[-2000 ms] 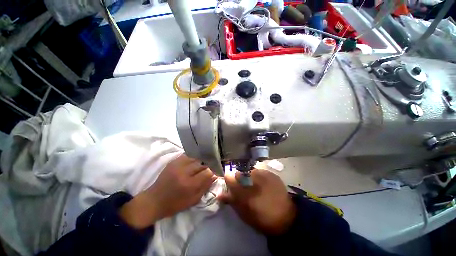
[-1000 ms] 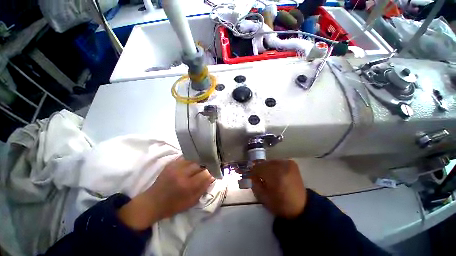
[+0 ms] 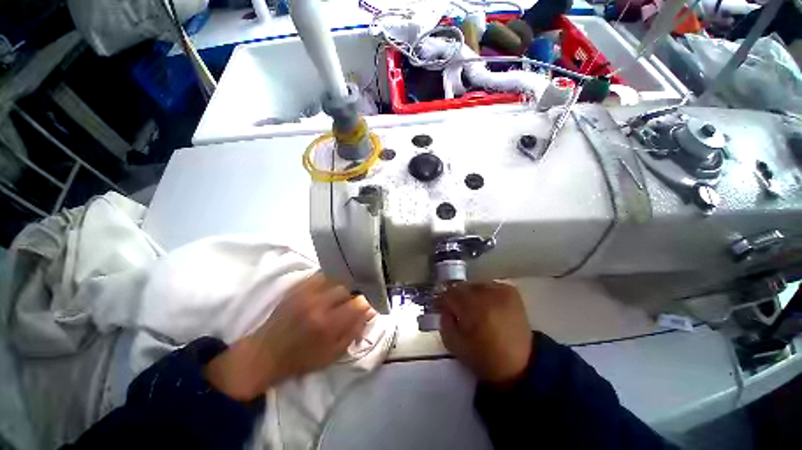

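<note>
A cream garment (image 3: 220,272) lies bunched on the left of the table and down over its front edge. My left hand (image 3: 321,323) rests on the garment left of the needle area, its fingers bent on the cloth near the lit presser foot (image 3: 406,299). My right hand (image 3: 488,330) is just right of the presser foot, below the round tension dial (image 3: 451,269), with fingers curled in. Its fingertips are partly hidden, and I cannot tell whether they hold something. The needle is not clear.
The off-white sewing machine head (image 3: 528,211) spans the middle and right. A lamp post with a yellow ring (image 3: 309,161) stands by its left end. Behind are a white bin (image 3: 264,75) and a red basket (image 3: 431,107) of thread cones. A small container (image 3: 763,352) is at lower right.
My right hand has moved right, off the cloth, to beside the presser foot. The yellow snips seen on the bed earlier no longer show. My left hand has stayed on the garment.
</note>
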